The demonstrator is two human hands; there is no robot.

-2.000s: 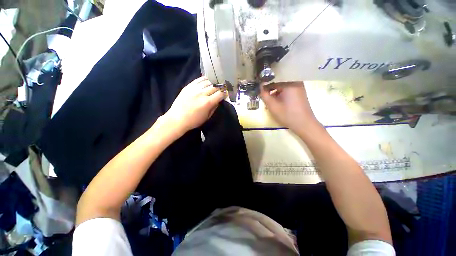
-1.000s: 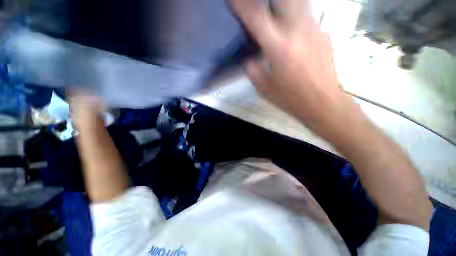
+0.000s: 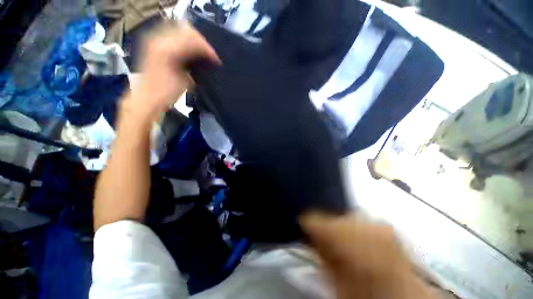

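Observation:
A dark garment piece (image 3: 266, 105) is stretched between my hands, away from the sewing machine. My left hand (image 3: 172, 61) is blurred and grips its upper left end. My right hand (image 3: 356, 251) is blurred at the lower right, closed on its lower end. Behind it, dark cloth with pale grey strips (image 3: 371, 70) lies over the white table; whether it is one piece with the held part I cannot tell.
The sewing machine head (image 3: 494, 125) stands at the right on the machine table (image 3: 435, 225). Blue plastic wrapping (image 3: 64, 67) and mixed scraps lie at the upper left. Dark cloth and blue parts are below, at the left of my lap.
The cloth has come away from the machine, and the view has turned left. My left hand has risen to the upper left; my right hand has come down close to my body.

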